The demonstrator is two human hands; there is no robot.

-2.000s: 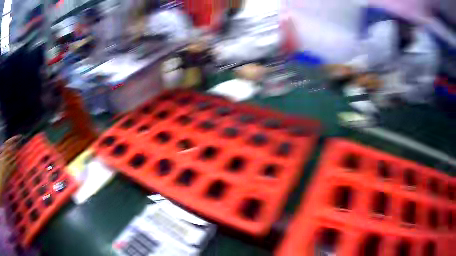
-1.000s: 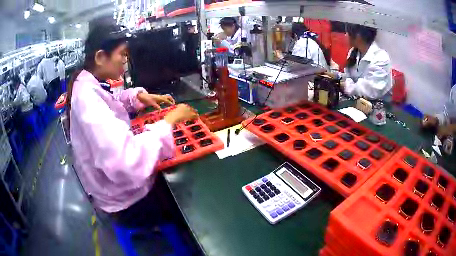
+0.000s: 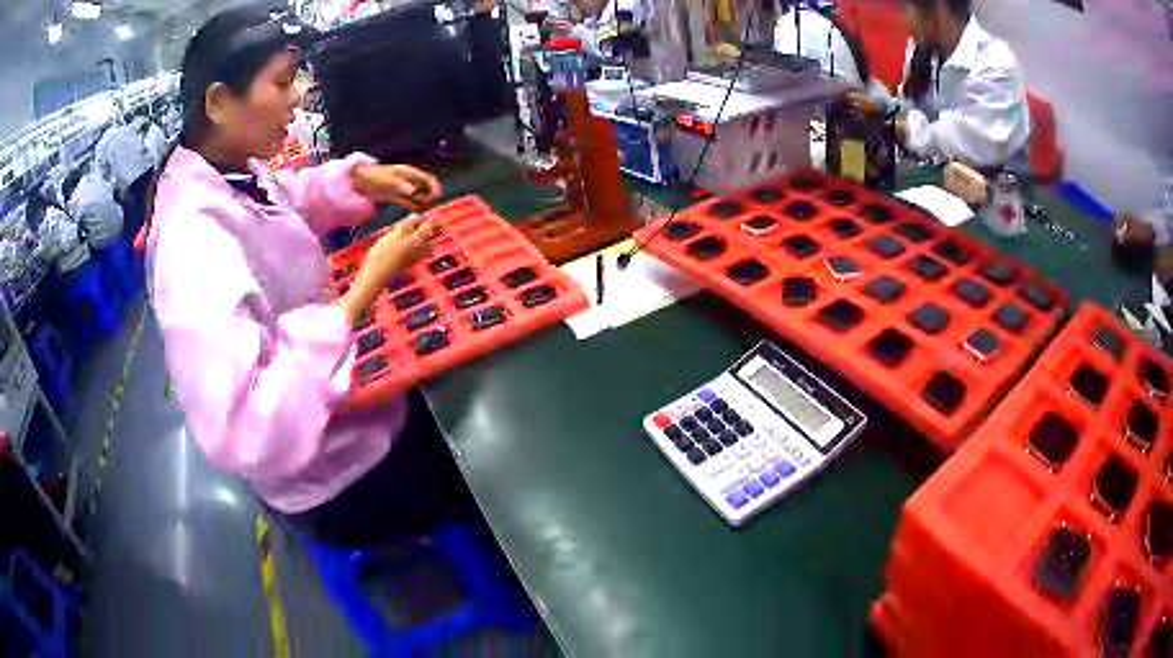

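Neither of my hands is in the picture. A thick stack of red-orange foam trays [image 3: 958,566] stands at the lower right, cut off by the edge. Its top tray holds dark watch bodies [image 3: 1063,560] in square pockets, and one pocket at its left corner is bare. A flatter red-orange tray [image 3: 823,337] lies behind it, with a watch body in most visible pockets; a few units look lighter. A white-grey desk calculator [image 3: 755,431] lies face up on the green mat, left of the stack.
A person in a pink smock [image 3: 251,321] sits at the left, hands over another red tray [image 3: 482,337]. A brown-orange fixture [image 3: 589,167], a white paper [image 3: 630,289] with a dark pen and a blue stool [image 3: 412,589] are near. A person in white [image 3: 971,109] is across the bench.
The blurred view has become sharp and swung left, then tipped down slightly. The neighbour's hands have moved up and back from the tray's pockets. The calculator and trays rest in the same arrangement.
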